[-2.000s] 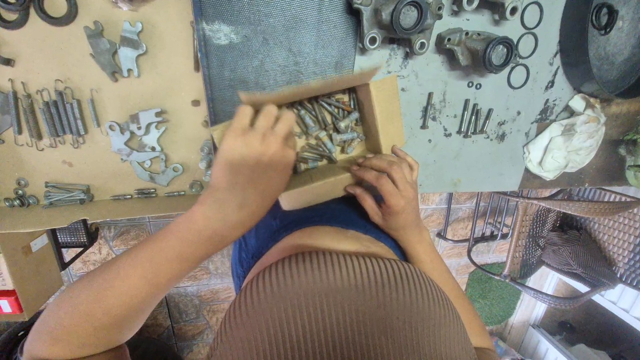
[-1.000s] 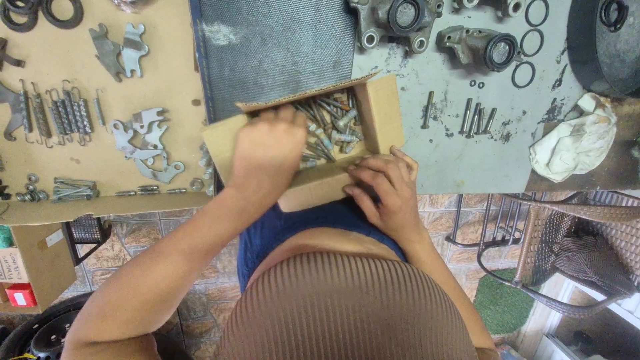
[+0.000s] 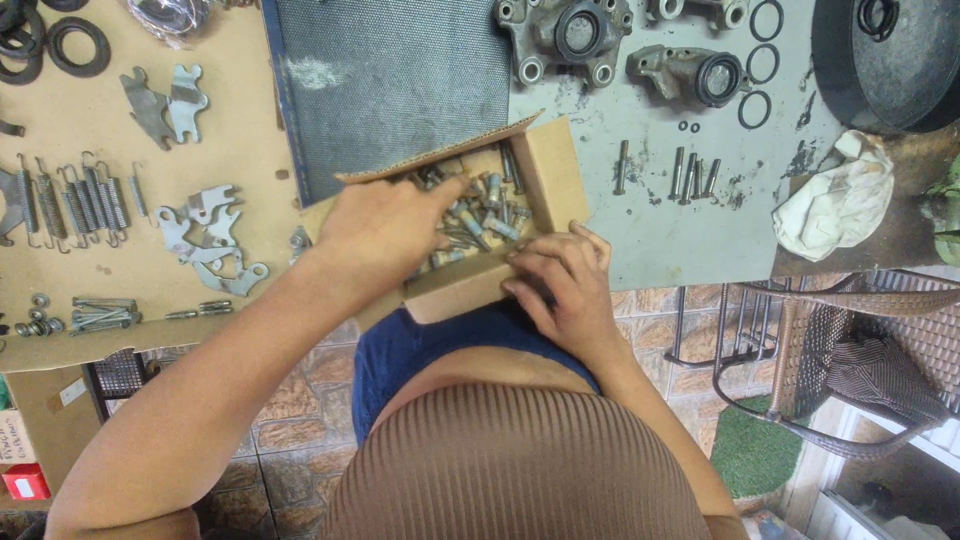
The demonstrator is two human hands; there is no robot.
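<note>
An open cardboard box (image 3: 461,289) of mixed bolts (image 3: 487,206) sits tilted at the near table edge, against the lap. My left hand (image 3: 386,229) reaches into its left part over the bolts, with index finger extended and thumb apart; its other fingertips are partly hidden, and no held part shows. My right hand (image 3: 566,281) grips the box's near right corner, fingers over the wall. Several loose bolts (image 3: 688,176) lie on the grey surface to the right, below metal brake calipers (image 3: 581,37) with black rubber seals.
Cardboard at left bears extension springs (image 3: 94,199), metal lever plates (image 3: 217,232), long bolts (image 3: 105,315) and rubber rings (image 3: 78,46). A dark mesh mat (image 3: 390,82) lies behind the box. At right are O-rings (image 3: 763,63), a round black pan (image 3: 892,67), a white cloth (image 3: 836,199) and a wicker chair (image 3: 795,360).
My left hand has shifted within the box, and its index finger now points right over the bolts. My right hand has stayed on the box corner.
</note>
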